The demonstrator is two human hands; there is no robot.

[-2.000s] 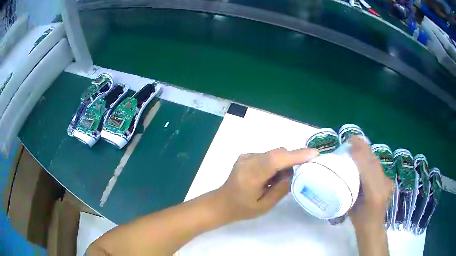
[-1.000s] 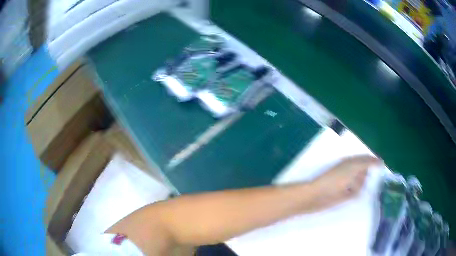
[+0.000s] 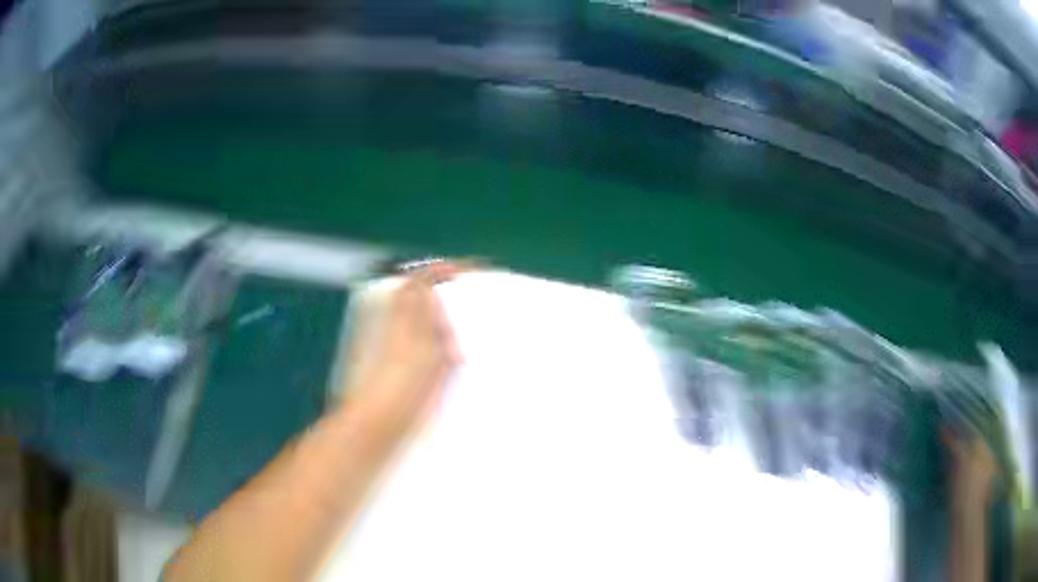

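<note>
The view is strongly blurred. My left hand (image 3: pixel 415 341) is over the back left corner of the white work sheet (image 3: pixel 546 443); its fingers are smeared and I cannot tell whether they hold anything. My right hand (image 3: pixel 971 464) is small and blurred near the right edge, beside a thin pale piece with a yellowish edge (image 3: pixel 1008 415); its grip is unclear. Several open device halves (image 3: pixel 785 375), with green boards and dark lower parts, stand side by side on the right part of the sheet.
More open device halves (image 3: pixel 128 307) lie on the green bench (image 3: pixel 268 375) at the left. The dark green conveyor belt (image 3: pixel 455 188) runs behind the bench. Brown cardboard (image 3: pixel 46 512) shows at the lower left.
The view swung left, then back right. The white housing seen earliest is no longer visible in my hands. My left hand now lies at the sheet's back left corner; my right hand is far right.
</note>
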